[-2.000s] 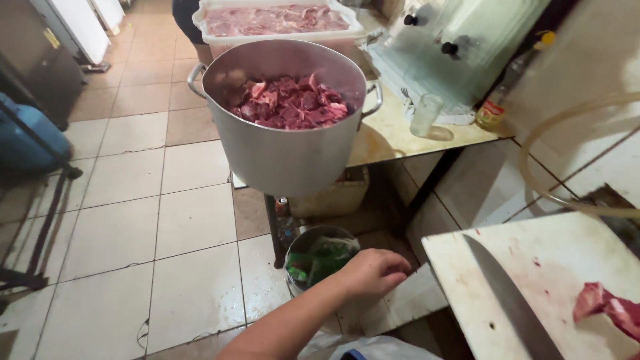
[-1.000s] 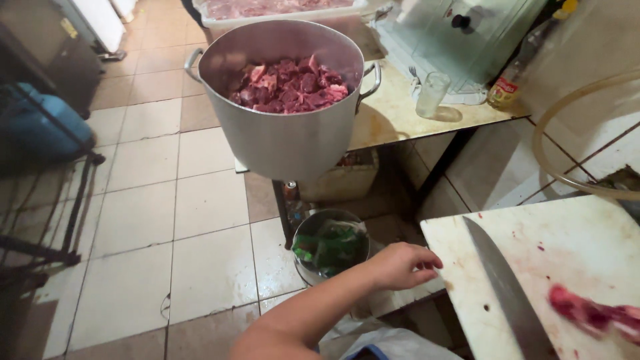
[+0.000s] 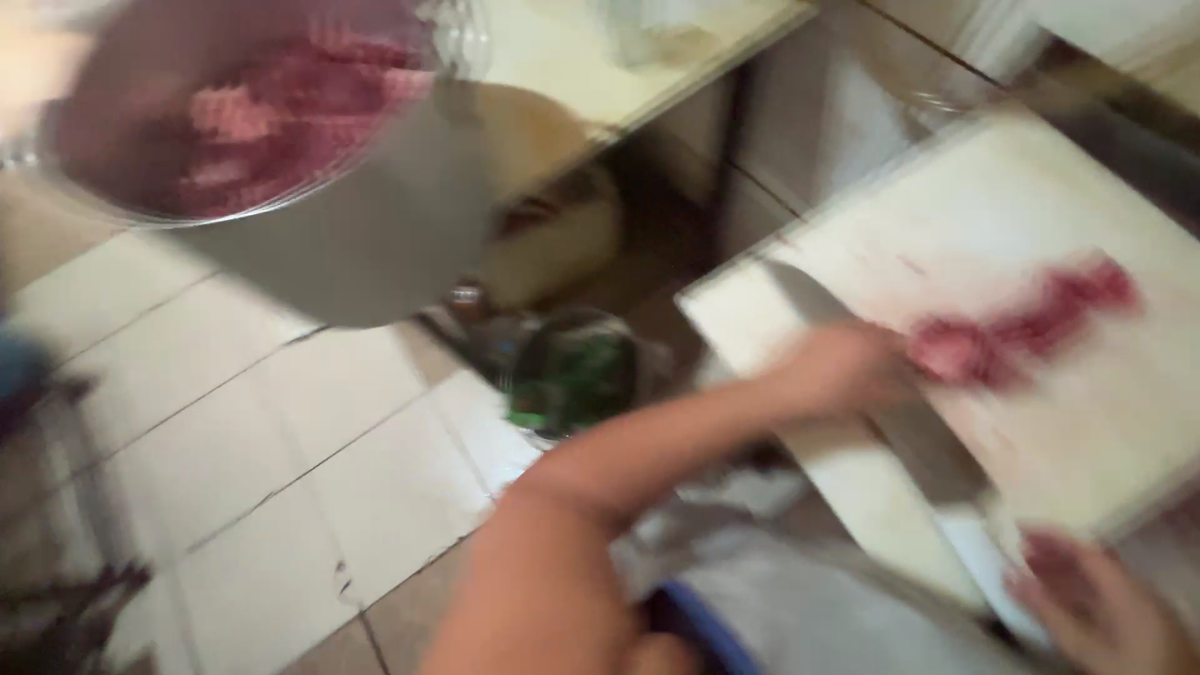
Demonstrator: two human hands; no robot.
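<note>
The view is badly blurred. On the white cutting board [image 3: 1059, 450] lies a strip of raw red meat [image 3: 1031, 328]. My left hand [image 3: 844, 370] reaches over the knife to the near end of the meat; whether its fingers grip it cannot be told. A large knife [image 3: 900, 422] with a broad blade and a white handle lies along the board's left part. At the lower right, my right hand [image 3: 1087, 581] is beside the knife handle, its fingers blurred. A big metal pot [image 3: 375, 216] holding chunks of raw meat [image 3: 281, 122] is at the upper left.
A pale table [image 3: 553, 56] stands under the pot's side. Below it are a light-coloured container [image 3: 562, 244] and a bin [image 3: 581, 375] with green material inside. White floor tiles [image 3: 309, 450] spread at the left.
My left hand has moved right, from the board's left edge to the meat. My right hand has come into view at the lower right. The view has swung to the right.
</note>
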